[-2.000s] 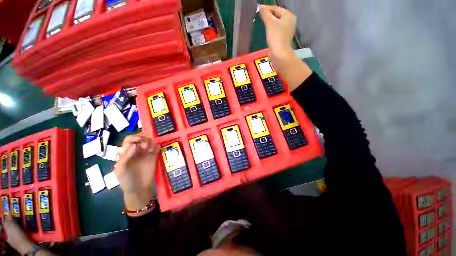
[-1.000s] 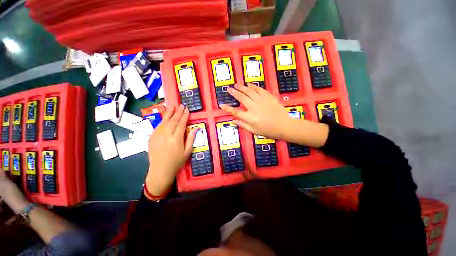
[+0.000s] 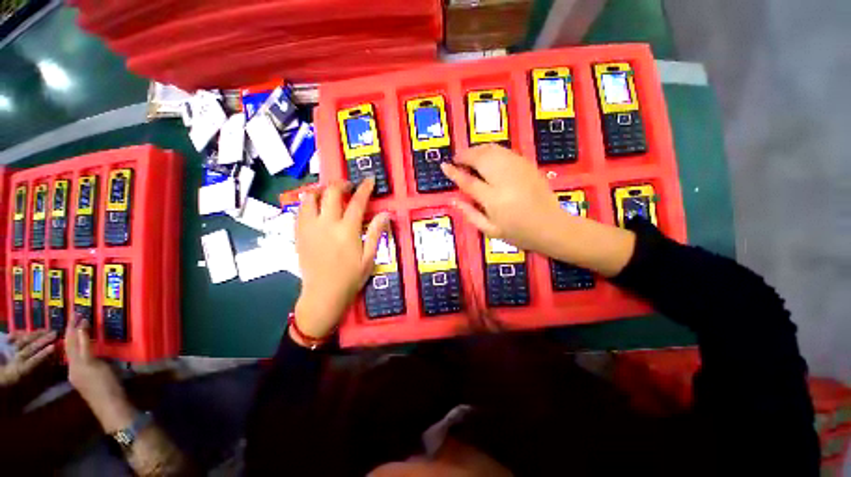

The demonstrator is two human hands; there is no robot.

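Note:
A red phone tray (image 3: 551, 175) holds two rows of keypad phones, face up, with yellow screen surrounds and black keypads. My left hand (image 3: 334, 253) is bare, with a finger on the keypad of the far-row leftmost phone (image 3: 360, 140). My right hand (image 3: 509, 197) touches the keypad of the second far-row phone (image 3: 429, 135) with its fingertips. Both these phones show blue screens. Several others, such as the phone at the far right (image 3: 618, 107), show white screens. The near-row rightmost screen looks dark. My right hand and forearm partly cover phones in the middle.
White and blue batteries (image 3: 268, 144) lie loose left of the tray. A neighbour's tray (image 3: 168, 252) stands further left, with another person's hands (image 3: 89, 368) at it. A red tray stack (image 3: 280, 37) and cardboard box (image 3: 488, 23) stand behind. Red trays show low at right.
My right hand has come down from beyond the tray to the far-row phones, and my left hand has moved onto the tray. The two leftmost far-row screens have turned from white to blue.

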